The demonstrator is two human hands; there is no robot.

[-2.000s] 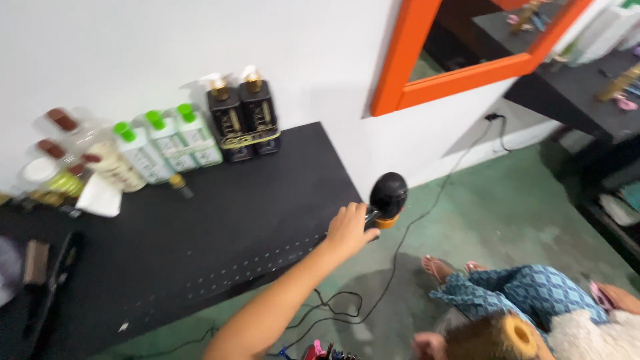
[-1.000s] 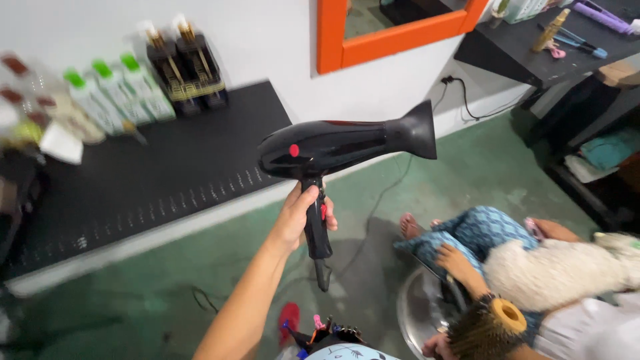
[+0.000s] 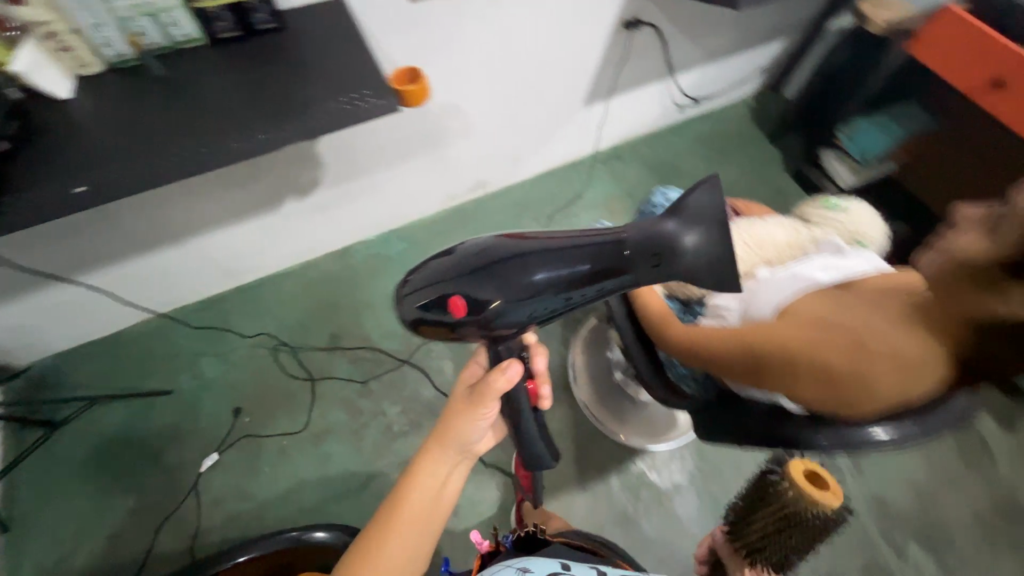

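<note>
My left hand (image 3: 492, 396) is closed around the handle of a black hair dryer (image 3: 520, 280), whose flat nozzle points right, toward a person (image 3: 832, 344) seated in a black chair. Near the bottom right, my right hand (image 3: 720, 552) holds a round hairbrush (image 3: 784, 512) with dark bristles and an orange hollow core; much of that hand is cut off by the frame edge. The seated person has a cream-coloured fluffy thing (image 3: 840, 220) at the lap. The lower part of the dryer's cord is partly hidden.
A black shelf (image 3: 208, 104) with bottles and an orange ring holder (image 3: 410, 86) runs along the wall. Black cords (image 3: 312, 376) lie across the green floor. The chair's round metal base (image 3: 632, 400) stands below the dryer. An orange-edged unit (image 3: 972, 68) is at upper right.
The dryer was low beside the shelf's end; my left hand has lifted it out, and it is now held up in front. The view has swung right, toward the seated person.
</note>
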